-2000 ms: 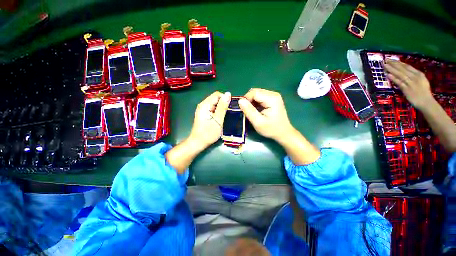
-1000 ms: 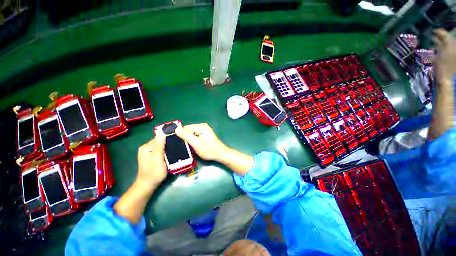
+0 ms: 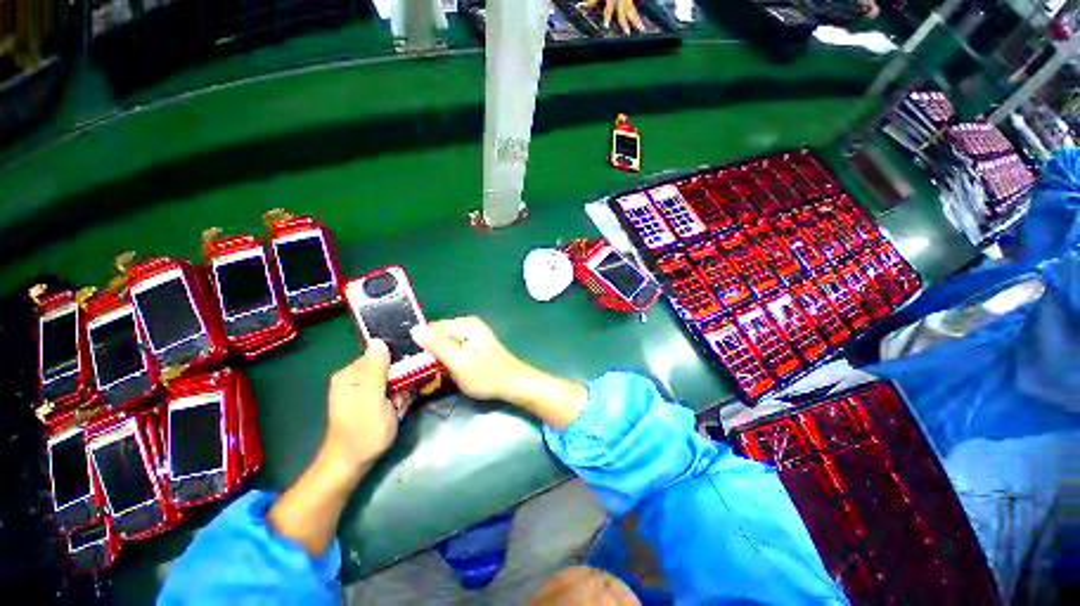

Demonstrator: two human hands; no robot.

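A red phone unit with a dark display, a pale frame around it and a round dark area at its far end is held between both hands, above the green bench. My left hand grips its near left side, thumb on the edge. My right hand grips its near right side, thumb at the lower part of the display. A small yellowish tail shows at the near end, partly hidden by the fingers.
Two rows of stacked red units lie at left. A grey post, a white rounded item, a smaller unit pile and a lone unit stand beyond. Red housing trays fill the right, near a person in blue.
The view has swung right. Both hands have moved from the unit's far, round-area end to its near end, leaving the round area uncovered. The neighbour's raised arm is no longer visible.
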